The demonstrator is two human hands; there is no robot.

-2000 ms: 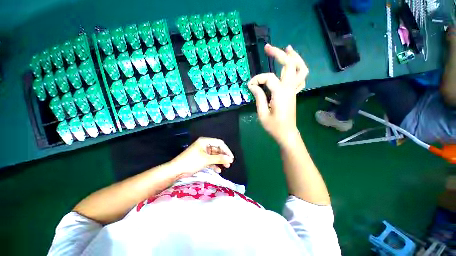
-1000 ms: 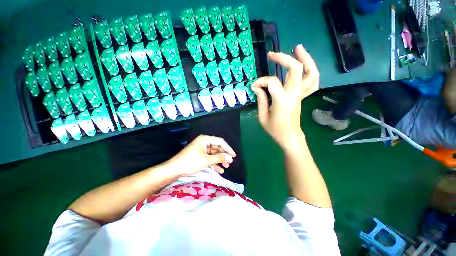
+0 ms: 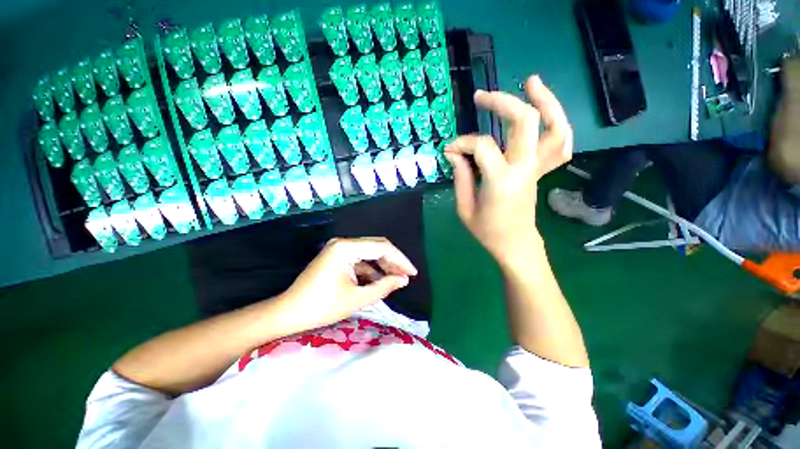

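Observation:
Three bright green circuit board panels, left (image 3: 110,136), middle (image 3: 246,145) and right (image 3: 386,110), lie side by side in a long black tray (image 3: 481,66). Their bottom rows glare white. My right hand (image 3: 509,167) is at the right panel's lower right corner, thumb and index fingertips close together, other fingers raised. Any small part between them is too small to tell. My left hand (image 3: 355,276) is in front of my body below the tray, fingers curled, thumb and index tips near each other. Whether it holds anything cannot be seen.
A black phone-like rectangle (image 3: 611,66) lies right of the tray. Farther right are a white strip (image 3: 696,74) and small dark and pink items. Dark bits (image 3: 132,28) lie at the tray's far edge. Another person's leg (image 3: 653,180) and a blue stool (image 3: 667,416) are at right.
The view has shifted slightly, so the tray sits a little higher and the phone-like rectangle farther right. My right hand stays by the tray's right end. My left fingers have straightened somewhat.

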